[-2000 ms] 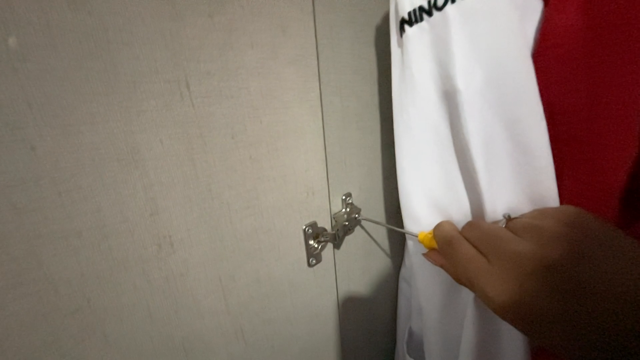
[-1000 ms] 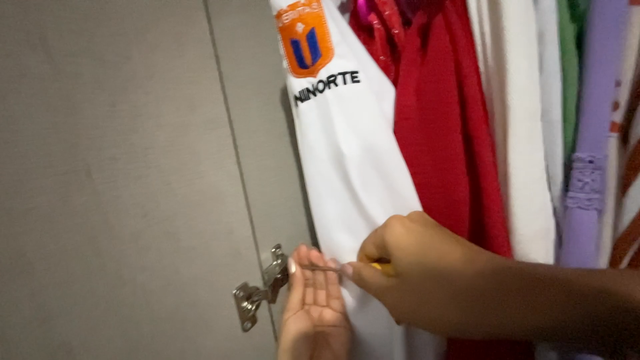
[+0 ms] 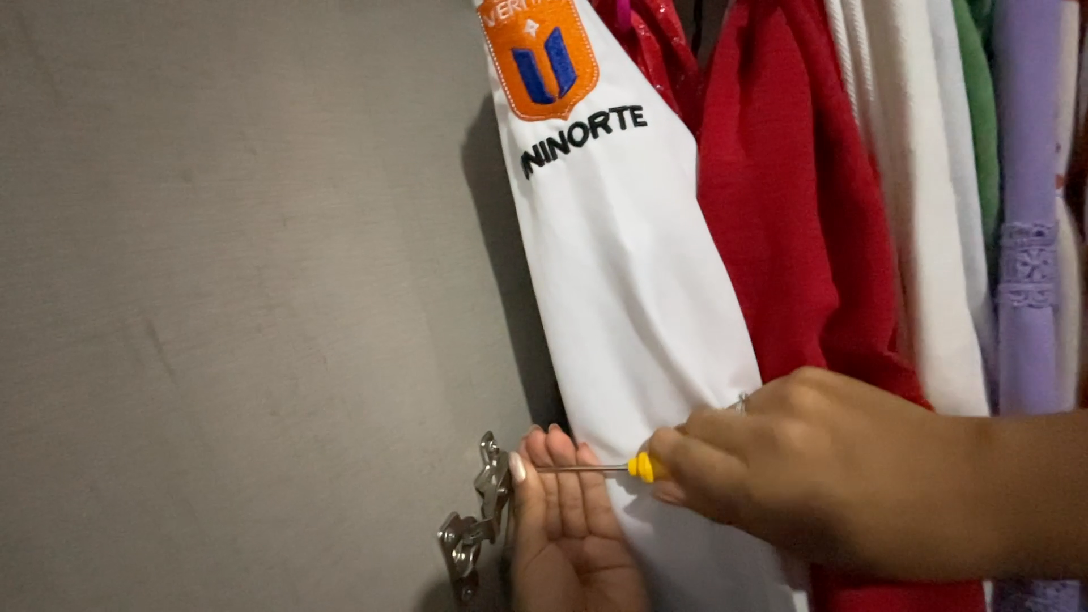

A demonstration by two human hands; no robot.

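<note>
My right hand (image 3: 790, 467) grips the yellow handle of a screwdriver (image 3: 642, 467), whose thin metal shaft points left toward a metal concealed cabinet hinge (image 3: 489, 501). Below the shaft, my left hand (image 3: 578, 535) is palm up with its fingers spread a little, and its thumb tip is beside the hinge, near the end of the shaft. The thumb hides the screwdriver's tip, so its contact with the hinge cannot be seen. A white garment (image 3: 637, 280) with an orange and blue badge and black lettering hangs right behind both hands.
A grey cabinet panel (image 3: 238, 297) fills the left side, with the hinge at its lower right. A red garment (image 3: 773, 204), cream cloth (image 3: 926, 221), a green garment (image 3: 977, 110) and a lilac garment (image 3: 1028, 348) hang close together at the right.
My left hand, out of view two seconds ago, has come up beside the hinge below the screwdriver's shaft. My right hand still holds the screwdriver. The view has shifted toward the hanging clothes.
</note>
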